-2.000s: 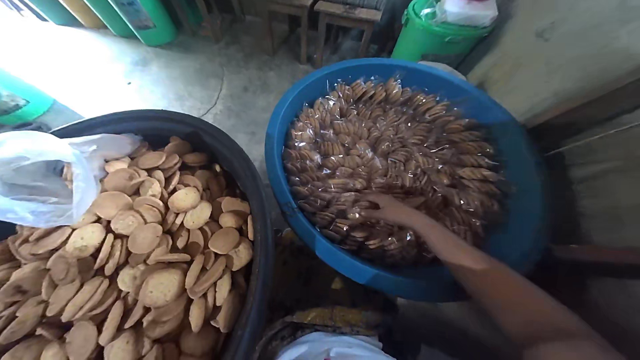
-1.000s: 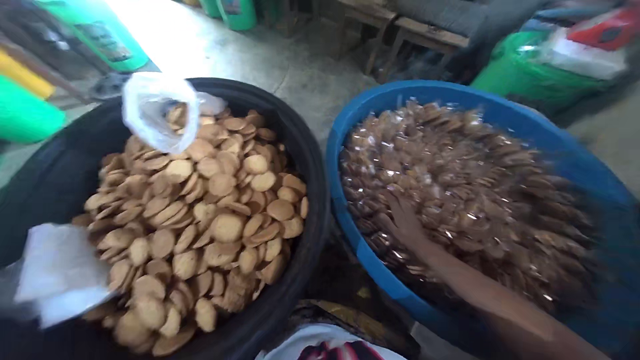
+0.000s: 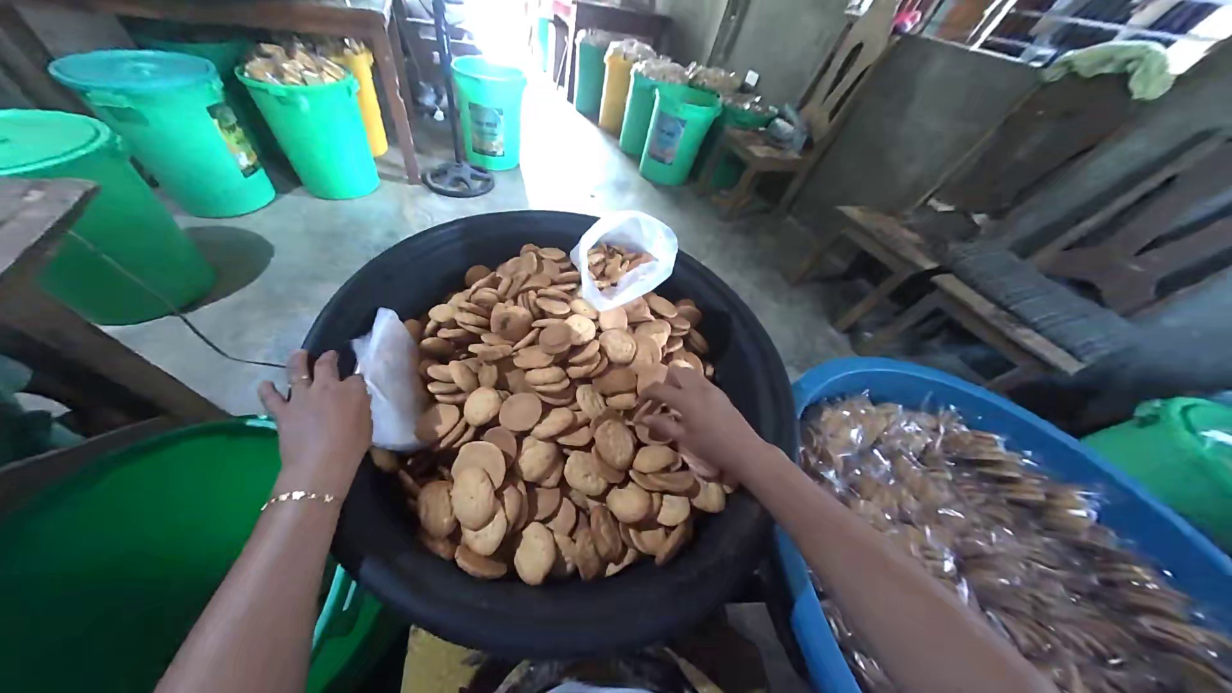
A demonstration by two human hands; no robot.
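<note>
Round flat biscuits (image 3: 549,385) are heaped in a wide black tub (image 3: 414,577). My right hand (image 3: 698,414) reaches onto the right side of the heap, its fingertips among the biscuits; whether it grips one cannot be told. On the tub's left rim lies my left hand (image 3: 322,404), fingers spread, beside a stack of clear plastic bags (image 3: 390,380). An upright open plastic bag (image 3: 630,260) holding small biscuit pieces stands at the back of the heap. To the right, a blue tub (image 3: 818,616) holds many clear-wrapped biscuit packs (image 3: 972,529).
A large green bin (image 3: 135,558) stands at the lower left, against the black tub. Lidded and open green bins (image 3: 308,135) line the back left. A fan stand (image 3: 459,178) rises from the floor. Wooden chairs (image 3: 1011,322) are behind the blue tub, at the right.
My right hand has moved left, from the packs in the blue tub to the loose biscuits. My left hand has come into view on the black tub's rim. The view has swung left.
</note>
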